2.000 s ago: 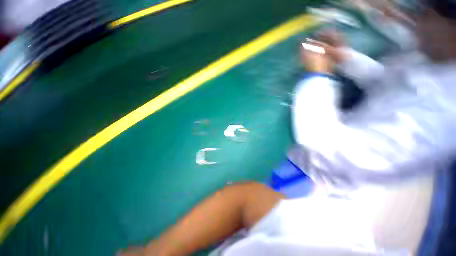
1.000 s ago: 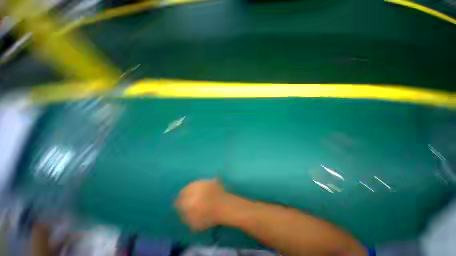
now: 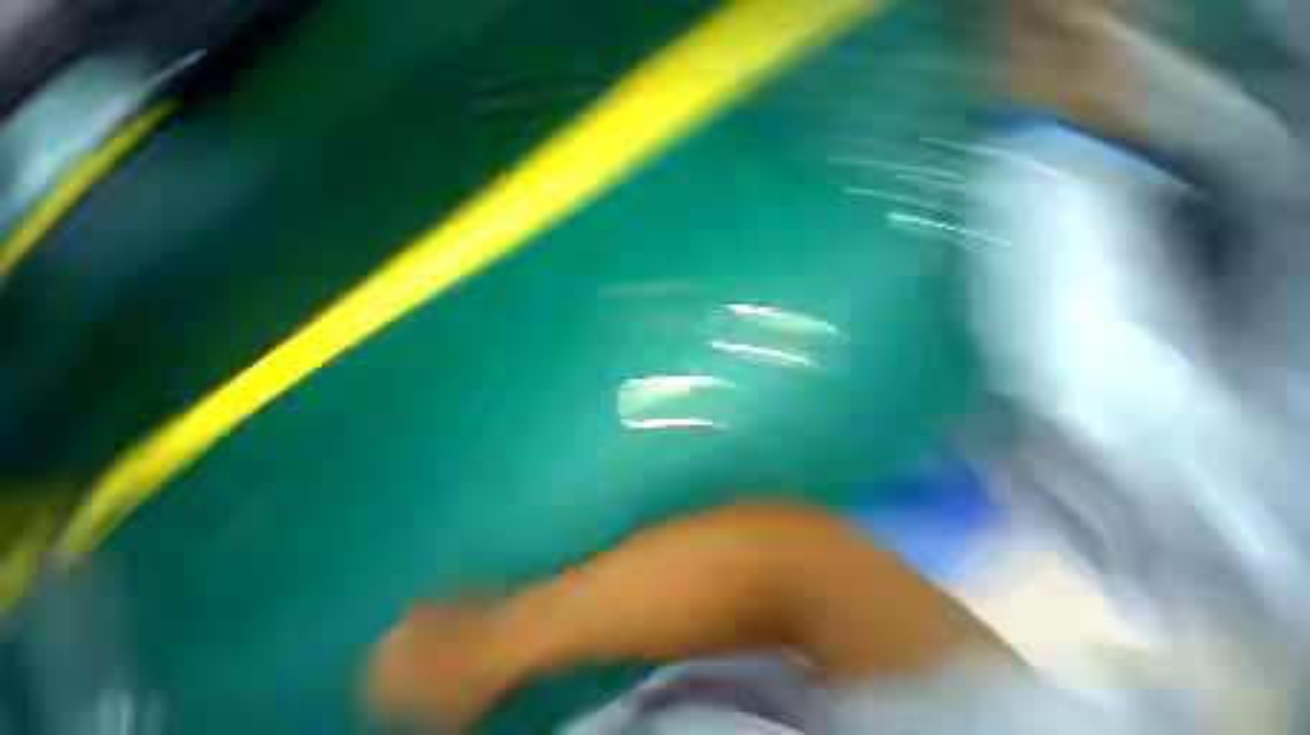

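The frame is strongly blurred. My right hand (image 3: pixel 431 668) is at the lower left, over the near part of the green mat (image 3: pixel 474 445), with its bare forearm reaching in from the lower right. Its fingers are too blurred to tell whether they hold anything. My left hand is not in view. Thin silver frames lie on the mat beyond my forearm: one (image 3: pixel 628 401) near the middle and another (image 3: pixel 776 333) just right of it, both smeared by motion.
Yellow edging (image 3: pixel 431 263) runs diagonally beside the dark green belt (image 3: pixel 287 187). Another person's white sleeve (image 3: pixel 1092 302) and blurred hand are at the right. A blue object (image 3: pixel 934 514) shows below the mat's edge. Blurred clear plastic lies at upper right.
The view swung left, then back right, bringing the neighbouring person's sleeve back in. My right forearm stays over the near mat throughout. The silver frames seem to lie unmoved.
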